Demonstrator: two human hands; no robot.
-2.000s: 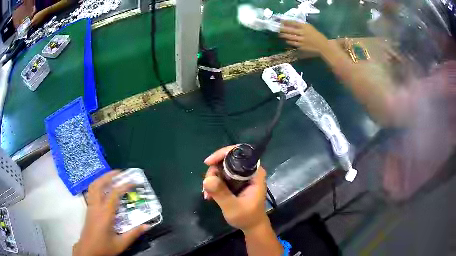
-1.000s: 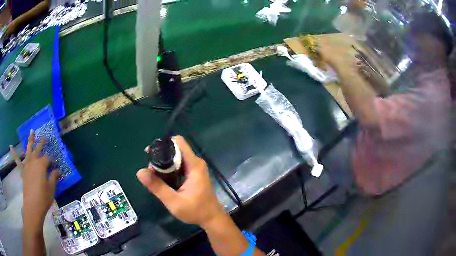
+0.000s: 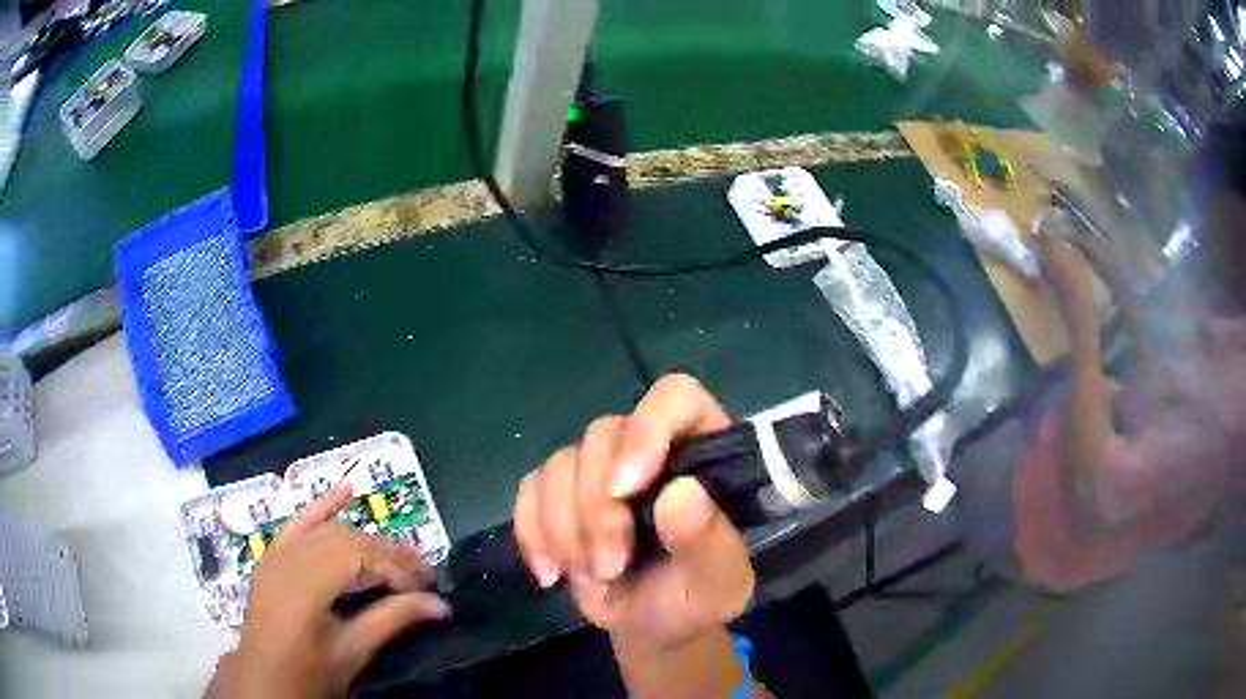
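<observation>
Two white housings lie side by side at the lower left, the right one (image 3: 422, 489) and the left one (image 3: 205, 522), each with a green circuit board and yellow block. My left hand (image 3: 328, 587) is over them, its fingers spread across their near part and hiding some of it. Whether it pinches a small screw cannot be told. My right hand (image 3: 649, 512) is closed around the black electric screwdriver (image 3: 738, 471), which lies tilted nearly level, its corded rear end to the right. Its bit is hidden.
A blue bin of silver screws (image 3: 205, 328) stands beyond the housings. Another housing (image 3: 782, 212) and a plastic-wrapped strip (image 3: 875, 328) lie at the right. The black cord (image 3: 642, 269) loops over the bench. A post (image 3: 544, 103) stands behind. Another person (image 3: 1120, 478) works at the right.
My left hand has moved from the screw bin onto the housings. My right hand has turned the screwdriver from upright to nearly level. The other person's arms have moved.
</observation>
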